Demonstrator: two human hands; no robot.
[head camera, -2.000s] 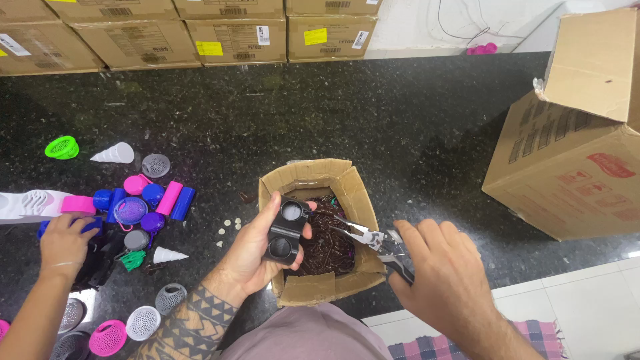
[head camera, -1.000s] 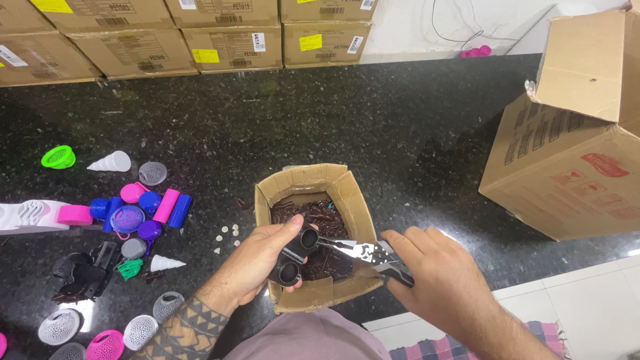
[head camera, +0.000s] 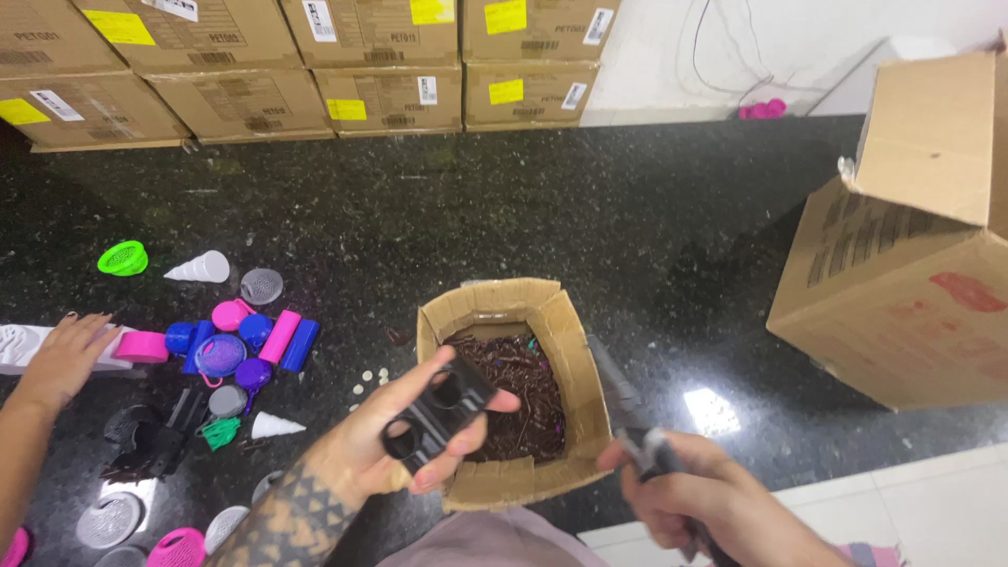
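Note:
A black plastic part with two round holes (head camera: 438, 411) lies in my left hand (head camera: 398, 429), above the left side of an open cardboard box (head camera: 587, 378). Dark brown plastic scraps (head camera: 524, 394) fill the bottom of that box, with a few coloured bits among them. My right hand (head camera: 689, 492) grips a metal hand tool (head camera: 650, 449), apparently pliers, right of the box; its jaws are blurred and point up and left, clear of the black part.
Another person's hand (head camera: 71, 354) rests on a white plastic piece at the left. Coloured plastic parts (head camera: 220, 354) and small pale discs (head camera: 370, 376) lie on the black stone counter (head camera: 504, 205). Stacked cartons (head camera: 386, 102) stand behind, a large open carton (head camera: 890, 291) at right.
The pliers have moved away from the black part, to the right of the box. My left hand has turned the part. The other person's hand is now on the white piece.

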